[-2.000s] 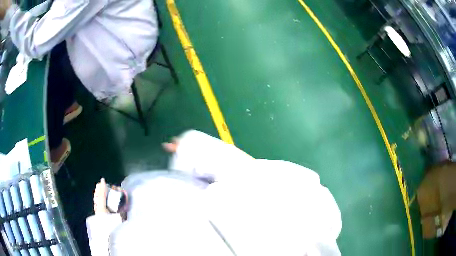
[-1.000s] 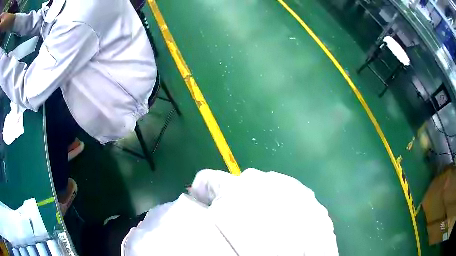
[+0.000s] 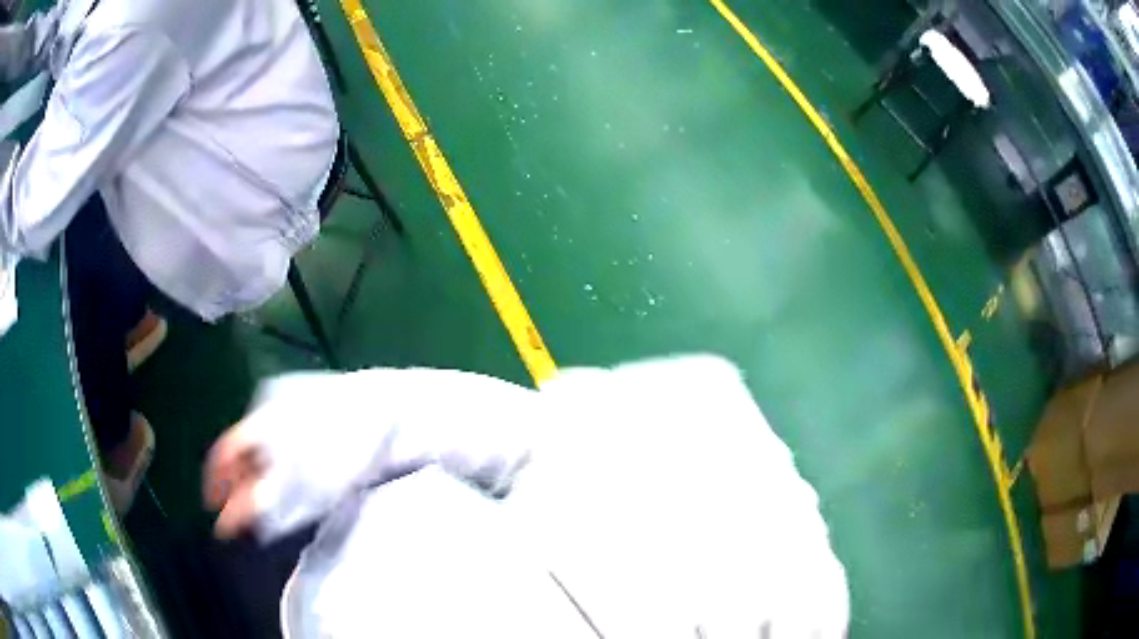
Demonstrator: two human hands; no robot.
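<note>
My right hand (image 3: pixel 235 481) reaches out of its white sleeve at the lower left, over the dark area beside the bench. It is blurred with its fingers partly curled, and I cannot tell if it holds anything. My left hand is not in view. A tray (image 3: pixel 135 602) at the bottom left corner is cut off by the picture's edge. Pale blue-white housings (image 3: pixel 78 617) stand in a row in it. White sheets (image 3: pixel 40 539) lie at its far side. My right hand is apart from the tray, to its right.
A person in a pale jacket (image 3: pixel 219 150) sits on a dark stool at the green bench (image 3: pixel 35 375), upper left. Yellow lines (image 3: pixel 465 231) cross the green floor (image 3: pixel 700 250). A stool with a white seat (image 3: pixel 956 69) stands upper right, cardboard (image 3: pixel 1087 456) at the right.
My right hand, out of sight one second ago, now shows farther left. My left hand, seen two seconds ago with a small pale-faced object, is gone from view. The seated person appears farther left.
</note>
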